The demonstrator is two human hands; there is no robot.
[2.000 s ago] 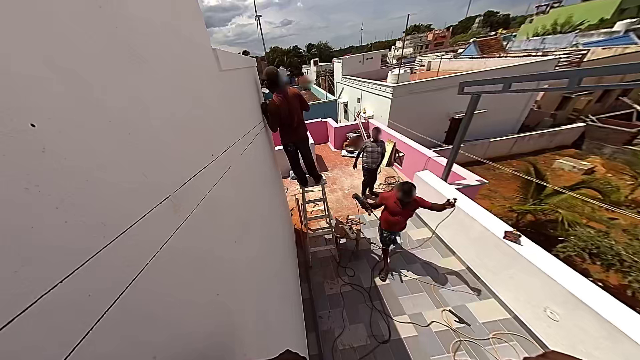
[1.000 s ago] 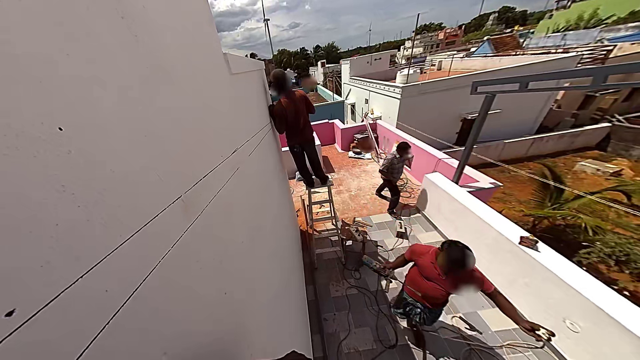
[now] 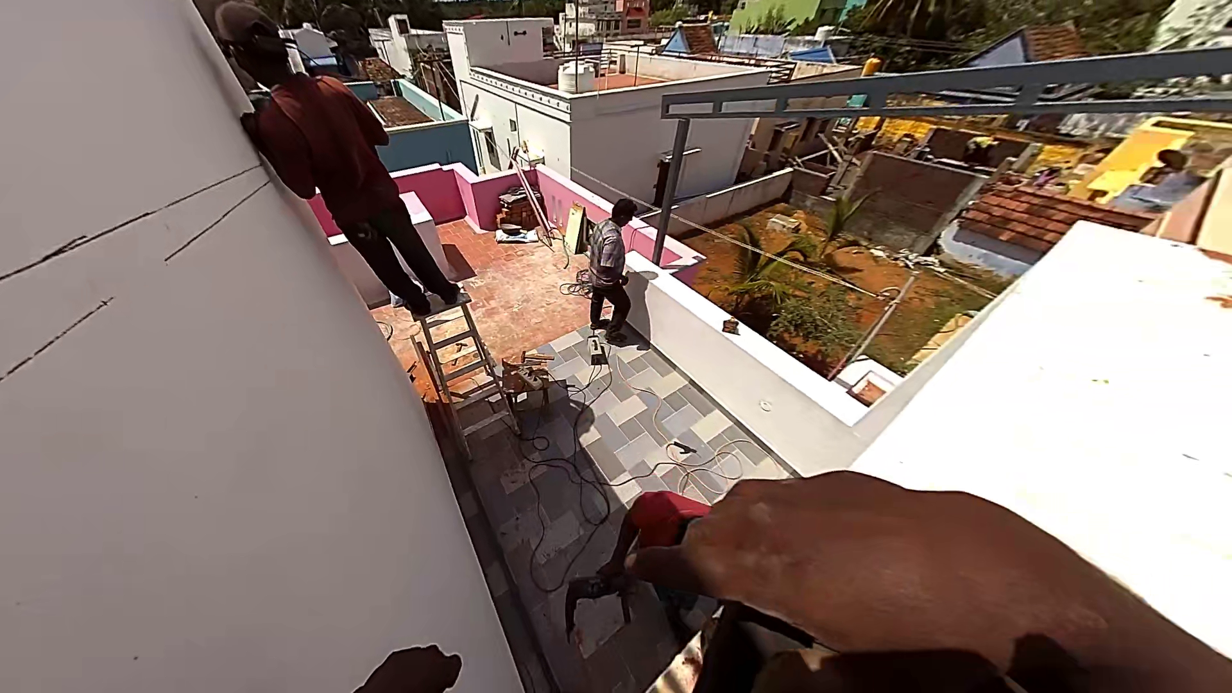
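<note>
My right hand (image 3: 866, 568) is large at the lower right, its back up and its fingers bent toward the left. A dark object (image 3: 746, 650) lies under it; the hand hides most of that object, so whether it is gripped is unclear. Only the top of my left hand (image 3: 414, 669) shows at the bottom edge, in front of the white wall (image 3: 241, 462); its fingers and anything in them are out of sight. Below my right hand, a co-worker in a red shirt (image 3: 664, 515) is partly covered and holds a dark tool (image 3: 597, 592).
A co-worker (image 3: 332, 154) stands on a metal ladder (image 3: 462, 366) against the wall, which bears dark lines. Another (image 3: 608, 269) stands by the white parapet (image 3: 760, 356). Cables (image 3: 568, 472) lie on the tiled floor. A grey metal frame (image 3: 924, 87) spans the upper right.
My right hand has come up into view. The co-worker in red has come closer and is now below it. The co-worker near the parapet has turned. The view has shifted to the right.
</note>
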